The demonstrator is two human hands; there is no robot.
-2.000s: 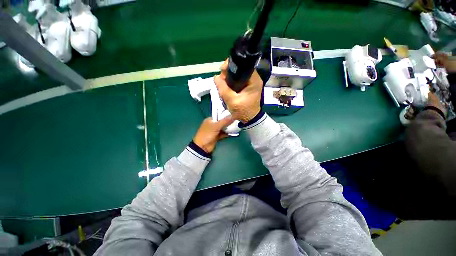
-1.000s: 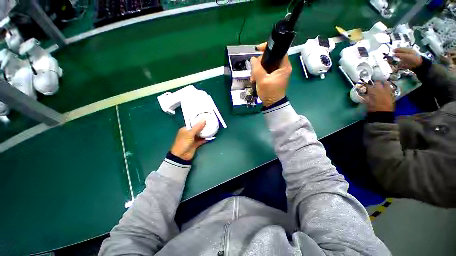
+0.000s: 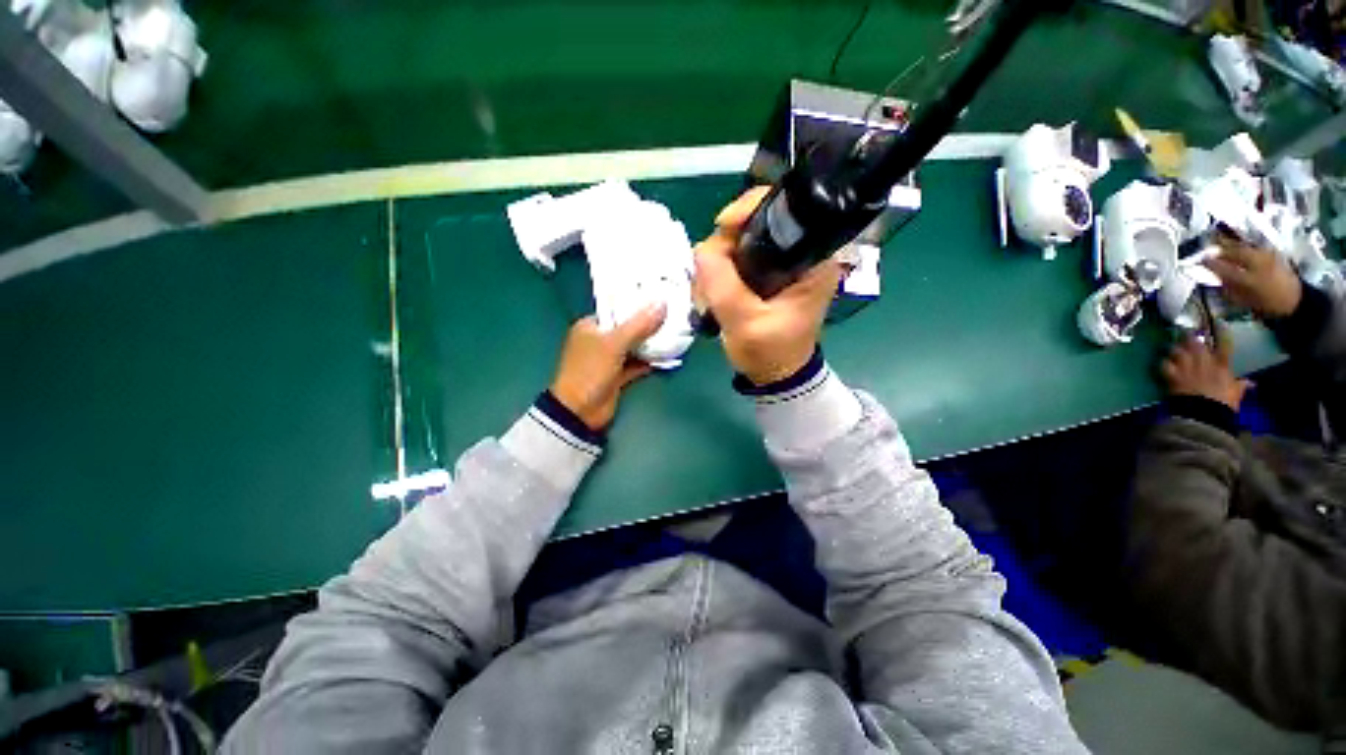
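Note:
A white security camera (image 3: 635,258) lies on the green bench in front of me, its bracket pointing to the upper left. My left hand (image 3: 601,362) holds its rounded head at the lower end. My right hand (image 3: 771,303) grips the thick black electric screwdriver (image 3: 809,221), tilted, with its lower end close to the right side of the camera head. The tip is hidden by my hand, so contact cannot be told. The grey screw feeder (image 3: 834,115) stands behind the screwdriver, partly covered by it.
One white camera (image 3: 1048,189) stands to the right of the feeder. Further right, a seated person's hands (image 3: 1247,280) work among several white units. More white cameras (image 3: 152,67) are at the upper left behind a grey metal bar (image 3: 104,118). A yellow piece (image 3: 1156,145) lies at the upper right.
My right hand has brought the screwdriver from over the feeder back left, beside the camera. My left hand still holds the camera. The view has shifted, and the neighbour's hands have moved.

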